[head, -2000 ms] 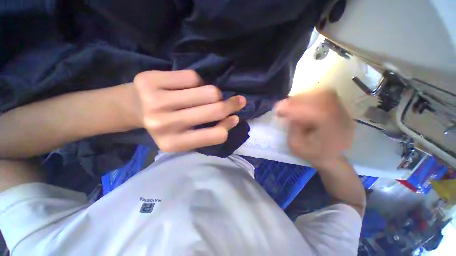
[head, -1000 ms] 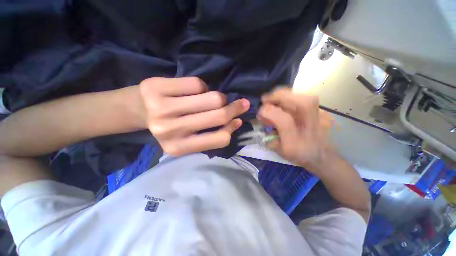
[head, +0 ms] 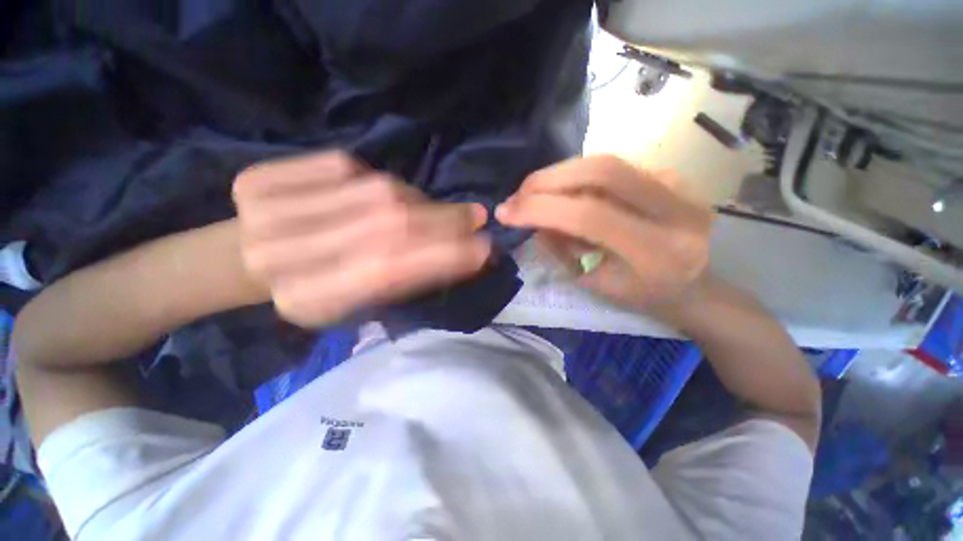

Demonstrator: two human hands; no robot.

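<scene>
The dark navy garment (head: 454, 63) fills the upper left and hangs below my hands. My left hand (head: 354, 241), blurred, pinches a narrow dark edge of it between thumb and fingers. My right hand (head: 623, 227) pinches the same edge (head: 509, 235) with its fingertips, close to my left fingertips. A pale green part of the snips (head: 591, 260) shows inside my right palm; the blades are not visible. A dark pointed flap (head: 480, 301) hangs below my left hand.
The cream sewing machine head (head: 781, 37) is at the upper right, with its presser foot and needle area (head: 771, 122) below. The machine bed's white front edge (head: 781, 285) runs beneath my right hand. Blue plastic crates (head: 623, 375) are below.
My right hand has come to my left fingertips and now pinches the edge; the snips seen pointing out a second ago are tucked into its palm. The view has shifted slightly.
</scene>
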